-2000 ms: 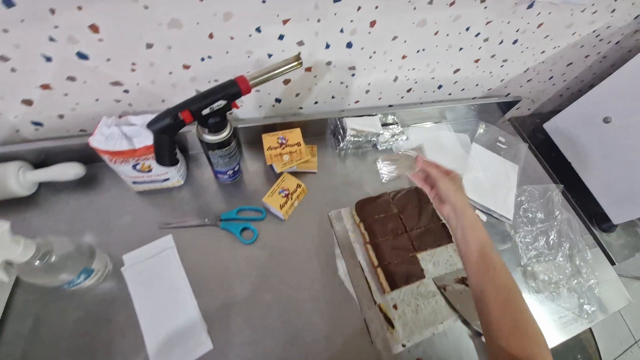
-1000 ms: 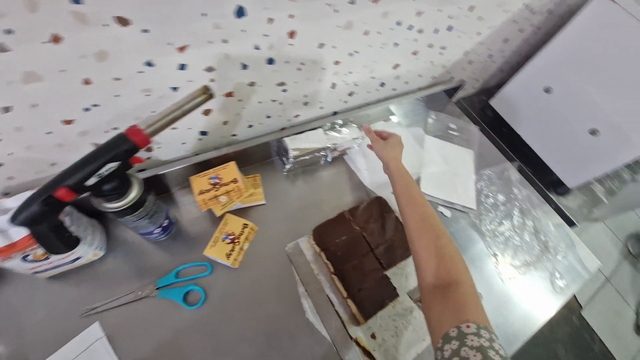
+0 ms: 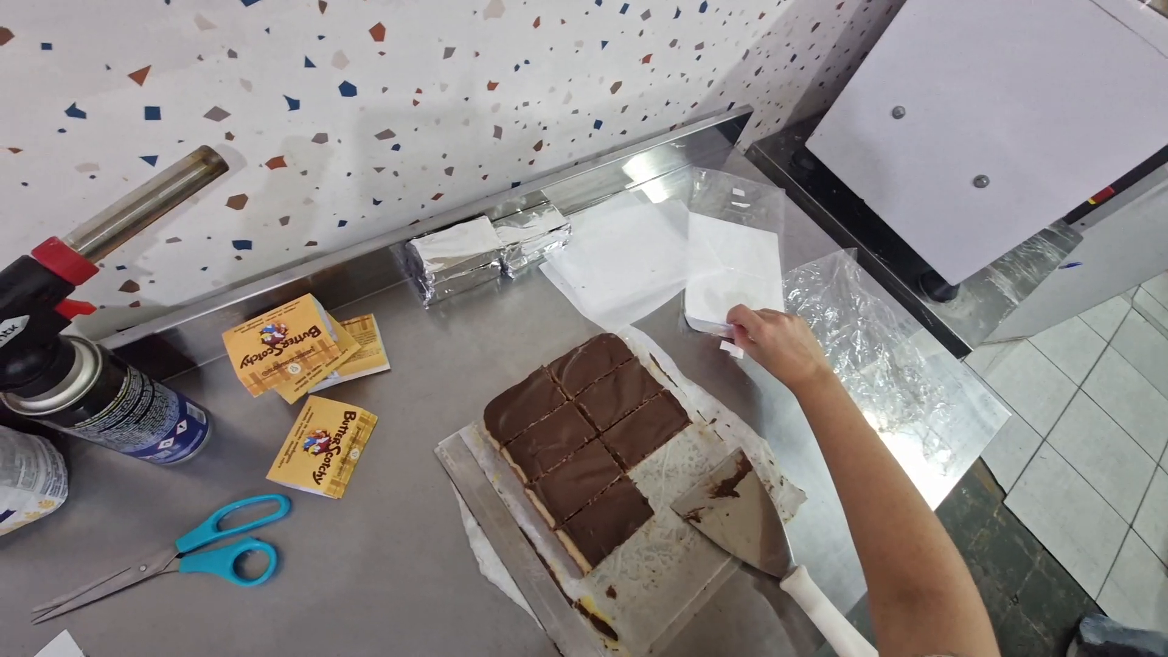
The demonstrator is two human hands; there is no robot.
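My right hand [image 3: 776, 345] pinches the near edge of a stack of white paper sheets [image 3: 733, 269] that lies partly in a clear plastic sleeve. Left of the stack are loose white sheets [image 3: 622, 251] and foil-wrapped blocks [image 3: 465, 255] by the backsplash. Nearer me, a chocolate-topped slab cut into squares [image 3: 584, 429] rests on paper over a metal tray [image 3: 493, 520]. A cake server [image 3: 744, 520] with a white handle and chocolate smears lies on the tray's bared part. My left hand is out of view.
Teal-handled scissors [image 3: 201, 552], printed yellow cards [image 3: 324, 447] and a blowtorch on a gas can [image 3: 119, 401] stand or lie at the left. Crumpled clear plastic [image 3: 867, 347] covers the counter's right side. Beyond the edge is a white-topped appliance [image 3: 995, 119].
My right hand has moved from beside the foil-wrapped blocks to the white paper stack, and a thin clear piece it held two seconds ago no longer shows. The view has shifted.
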